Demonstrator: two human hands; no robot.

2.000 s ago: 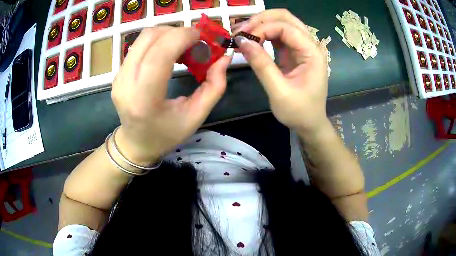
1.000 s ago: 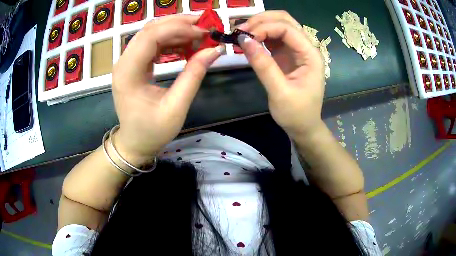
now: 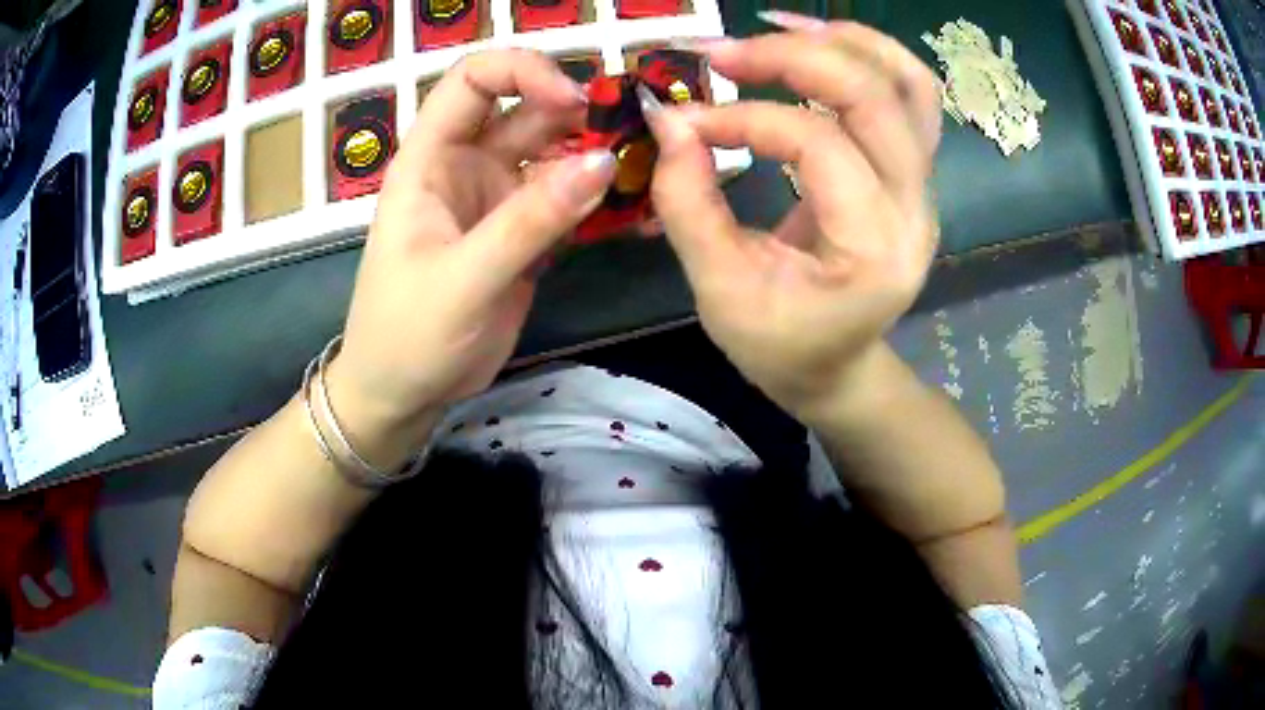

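Observation:
My left hand [image 3: 465, 236] holds a red unit [image 3: 611, 212] between thumb and fingers, over the front edge of the foam tray [image 3: 264, 254]. The unit shows black parts and a gold disc, partly covered by my fingers. My right hand [image 3: 805, 208] has its thumb and index fingertip at the unit's upper right side. Whether a small piece is pinched there cannot be told. The tray holds rows of red units with gold discs. One brown empty pocket [image 3: 273, 167] shows in its front row.
A pile of cream scraps [image 3: 988, 86] lies right of the tray, with another partly behind my right hand. A second foam tray [image 3: 1179, 247] is at the far right. A smartphone [image 3: 58, 264] lies on a paper sheet [image 3: 83, 416] at left. Red stools [image 3: 49, 548] stand below.
The red unit has been turned so its gold disc shows, and it sits slightly lower. The dark strip seen earlier between my hands no longer stretches between them. My right fingers have spread and lie closer to the unit.

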